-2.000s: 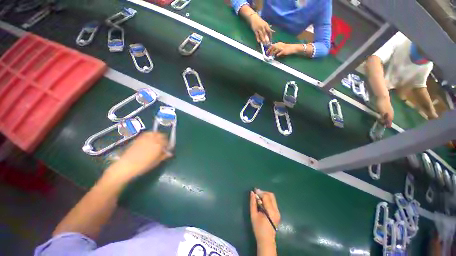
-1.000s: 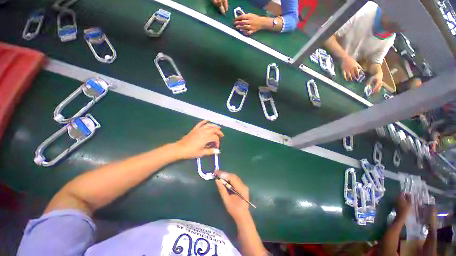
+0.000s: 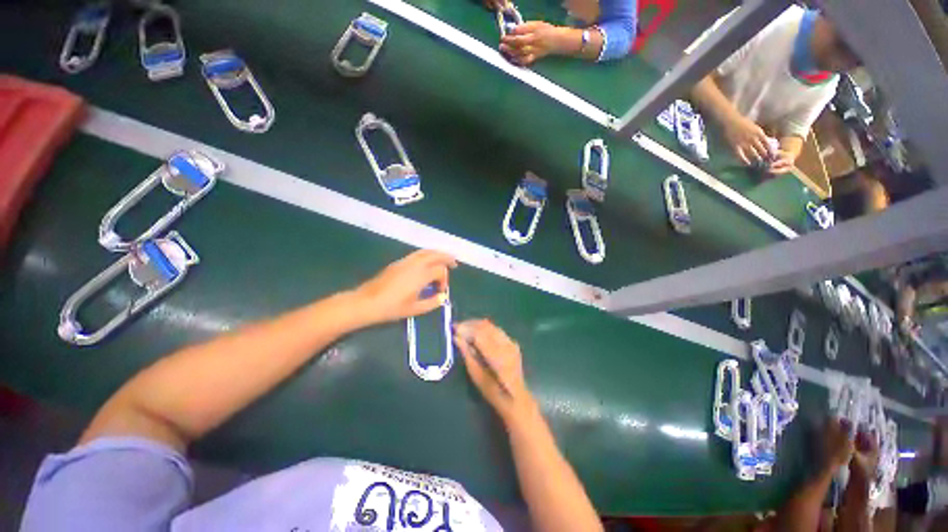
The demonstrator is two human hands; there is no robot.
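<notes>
A silver-white oval loop part (image 3: pixel 430 348) lies on the green bench in front of me, its rounded end towards me. My left hand (image 3: pixel 403 288) holds its far end, and the fingers partly cover the blue patch there. My right hand (image 3: pixel 491 358) is at the loop's right side, fingers bent around a thin dark tool (image 3: pixel 503 387) that is mostly hidden by the hand. The tool's tip cannot be made out.
Two loops (image 3: pixel 127 288) lie at left by a red plastic tray (image 3: pixel 36 145). A pile of loops (image 3: pixel 754 410) lies at right. A pale rail (image 3: pixel 312 197) borders the dark green conveyor (image 3: pixel 457 135) with scattered loops. A grey post (image 3: pixel 769 265) slants overhead. Other workers' hands show across the line and at lower right.
My left hand has brought a loop from the left to the middle of the bench. My right hand has moved from the loop's near end up along its right side. The view has shifted.
</notes>
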